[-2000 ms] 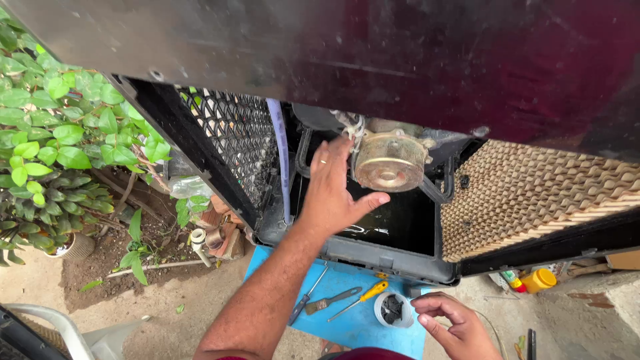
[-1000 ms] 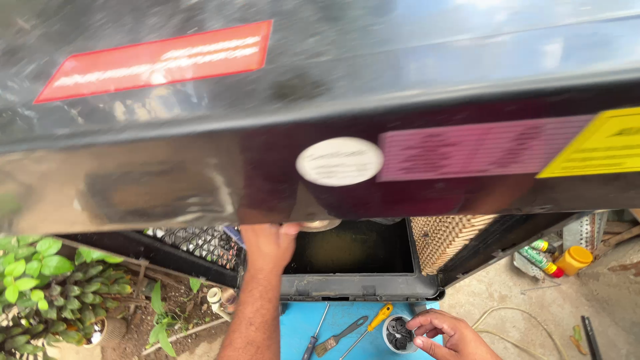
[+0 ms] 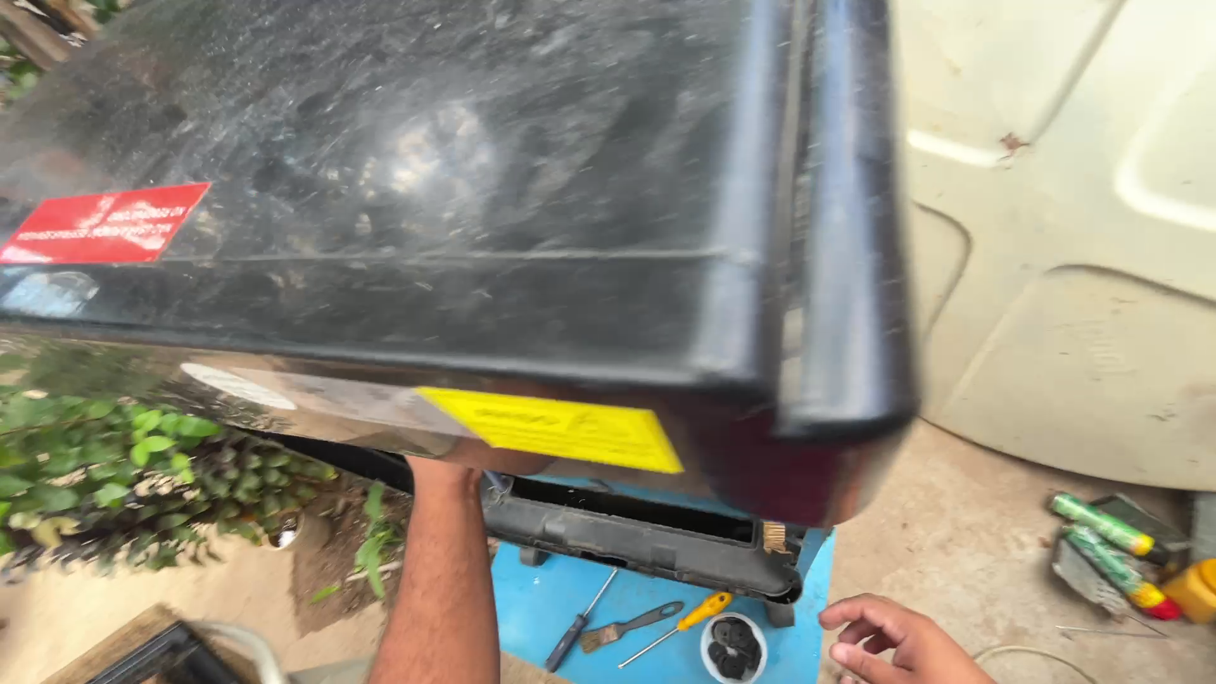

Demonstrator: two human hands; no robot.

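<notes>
A large black casing (image 3: 456,209) with red, yellow and white labels fills the upper view, its near corner blurred. My left hand (image 3: 445,467) reaches under its lower edge; only the wrist and forearm show, so its fingers and anything they touch are hidden. Below the casing, part of a black plastic base frame (image 3: 646,541) stands on a blue surface (image 3: 518,589). My right hand (image 3: 888,641) is at the lower right with curled, parted fingers, holding nothing. Left of it are a white cup of black parts (image 3: 732,650), a yellow-handled screwdriver (image 3: 703,611), a paintbrush (image 3: 629,627) and a dark-handled screwdriver (image 3: 575,635).
Green and yellow spray cans (image 3: 1102,524) and a yellow container (image 3: 1195,589) lie on the concrete floor at the right. Behind them stands a large cream plastic panel (image 3: 1054,237). Leafy plants (image 3: 114,475) grow at the left, near a wooden piece (image 3: 142,646) at the lower left.
The view has shifted strongly, and the casing's top and right corner now show. The motor and my left hand's fingers, visible two seconds ago, are hidden behind the casing.
</notes>
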